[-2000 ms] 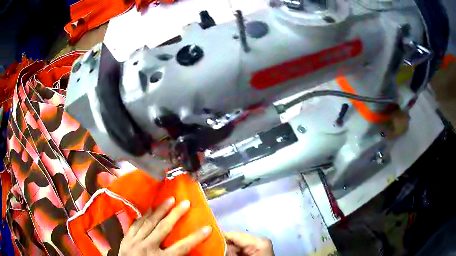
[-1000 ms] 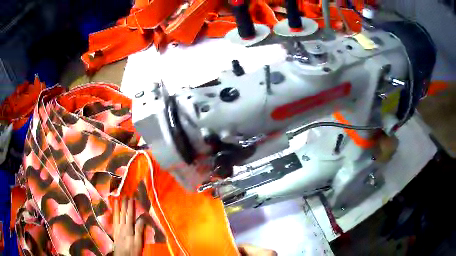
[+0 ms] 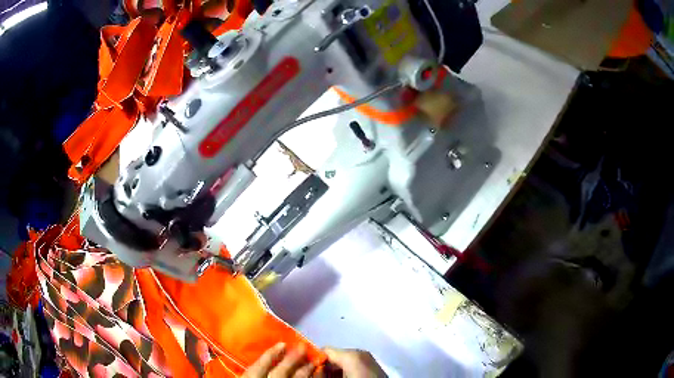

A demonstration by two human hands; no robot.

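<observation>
The orange fabric band (image 3: 222, 303) runs from under the sewing machine's head down to my hands. My left hand (image 3: 281, 362), cut off by the bottom edge, has its fingers bent over the band. My right hand (image 3: 355, 363), also cut off, is beside it and pinches the band's right edge. The patterned panels (image 3: 100, 310) with pale edging lie in folds left of the band. The presser foot area (image 3: 214, 262) is at the band's upper end; the needle is not clear. The cylinder arm (image 3: 325, 214) with its dark slotted plate lies right of it.
The grey-white machine body (image 3: 295, 44) fills the upper middle. A tangled pile of orange pieces (image 3: 148, 66) lies behind it. The worn white tabletop (image 3: 384, 310) has a chipped front corner. A red cord (image 3: 443, 247) shows at the table edge. The floor at the right is dark.
The view has swung right, so the machine sits further left. My left hand has moved from the patterned panel to the band's edge, close to my right hand.
</observation>
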